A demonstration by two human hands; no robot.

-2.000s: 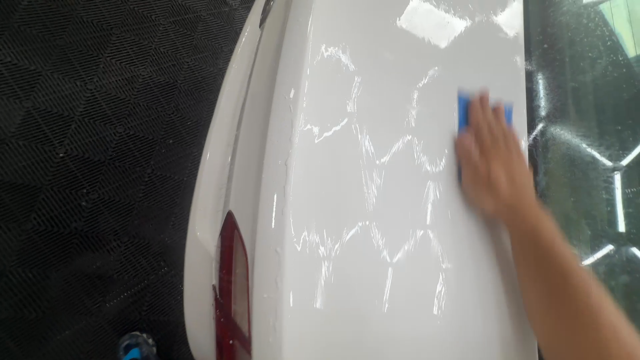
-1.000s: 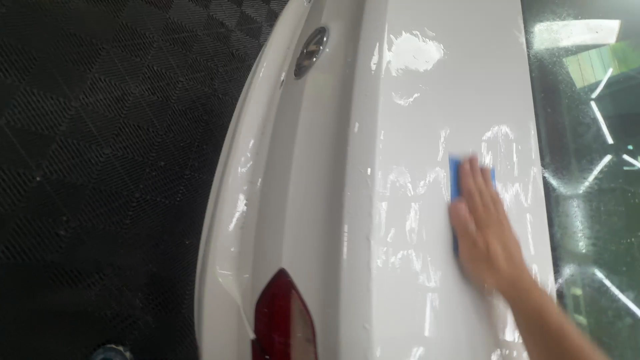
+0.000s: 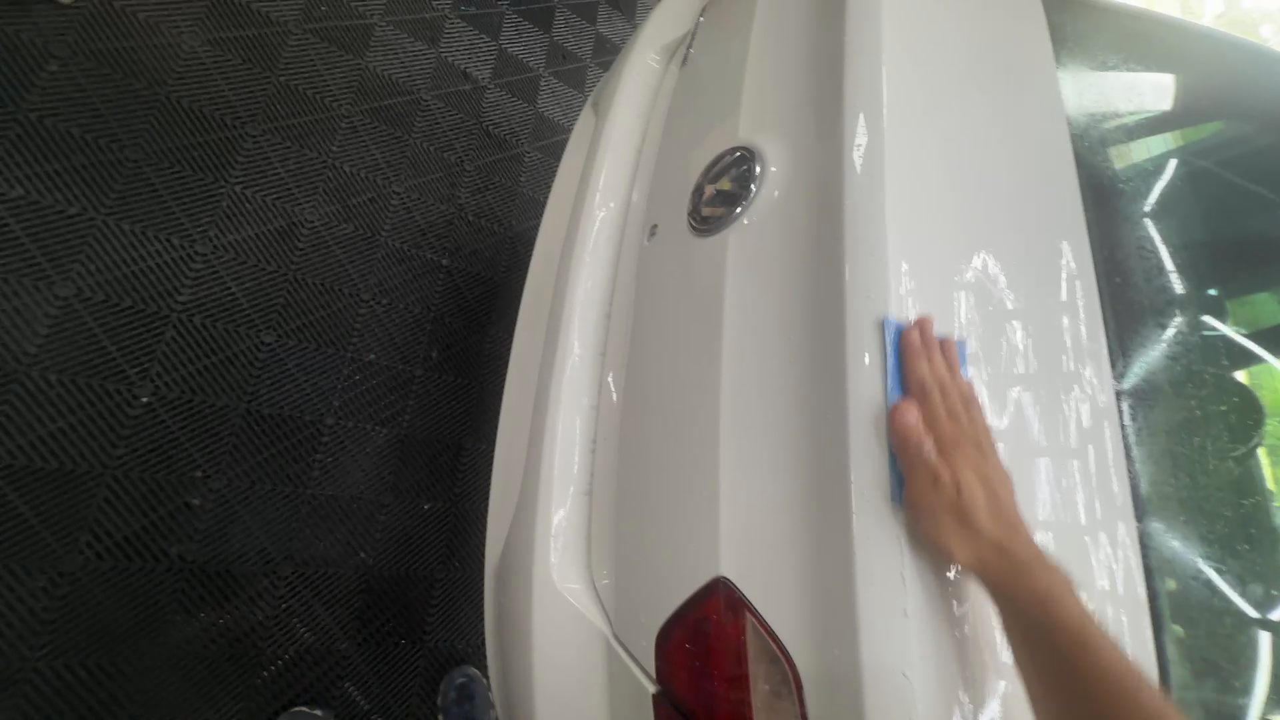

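Note:
My right hand (image 3: 948, 455) lies palm down, fingers stretched out, on a flat blue pad or cloth (image 3: 893, 365). It presses this against the wet white trunk lid of a car (image 3: 960, 120), beside the lid's rear edge. Blue shows past the fingertips and along the thumb side; the palm hides the rest. Streaky reflections cover the wet paint to the right of the hand. My left hand is out of view.
The rear window (image 3: 1200, 450) borders the lid on the right. Left of it are a round Volkswagen badge (image 3: 725, 191), a red tail light (image 3: 710, 650) and the bumper. Black patterned floor tiles (image 3: 250, 300) lie beyond, with a shoe tip (image 3: 465, 692) at the bottom.
My right hand has moved with the blue pad across the lid, from near the rear window to the lid's rear edge. The view has shifted, bringing the whole badge into sight.

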